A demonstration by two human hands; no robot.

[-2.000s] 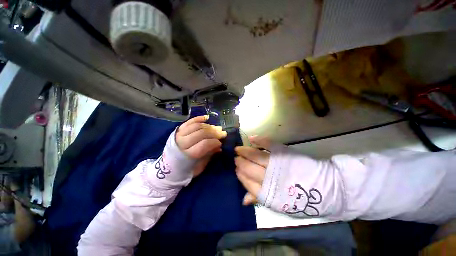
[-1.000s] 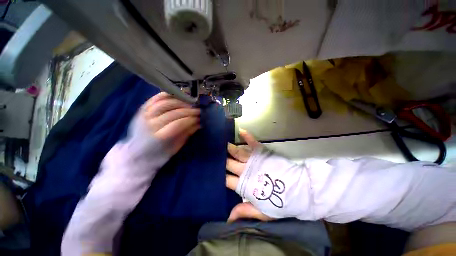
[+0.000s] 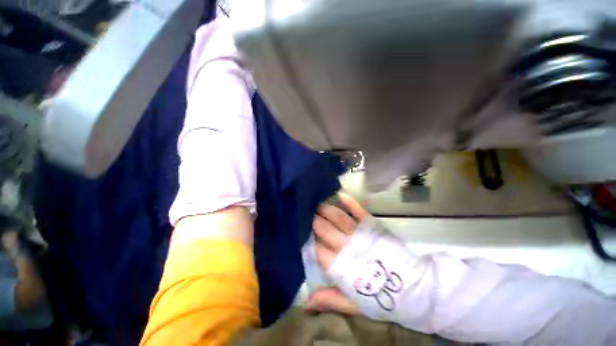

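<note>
The navy blue cloth (image 3: 280, 223) lies left of the needle area (image 3: 352, 160) and hangs towards my lap, its right edge beside my right hand. My left arm reaches forward over the cloth, and the hand is not visible beyond the sleeve, near the machine head and the top edge. My right hand (image 3: 338, 236) is at the cloth's right edge, fingertips near its upper corner and thumb lower down, apart from the fingers. Whether it grips the cloth cannot be told. The white sewing machine head (image 3: 392, 81) is blurred and covers much of the upper view.
Black thread snips (image 3: 490, 169) lie on yellow cloth scraps behind the needle area. Scissors with red and black handles (image 3: 601, 209) are at the right edge. A pale machine part (image 3: 121, 88) stands at upper left. Part of another person's arm (image 3: 28, 284) shows at far left.
My left hand has left the cloth by the needle and gone forward out of sight, baring a yellow-orange sleeve. My right hand stays near the cloth edge. The view has shifted, with the machine head closer.
</note>
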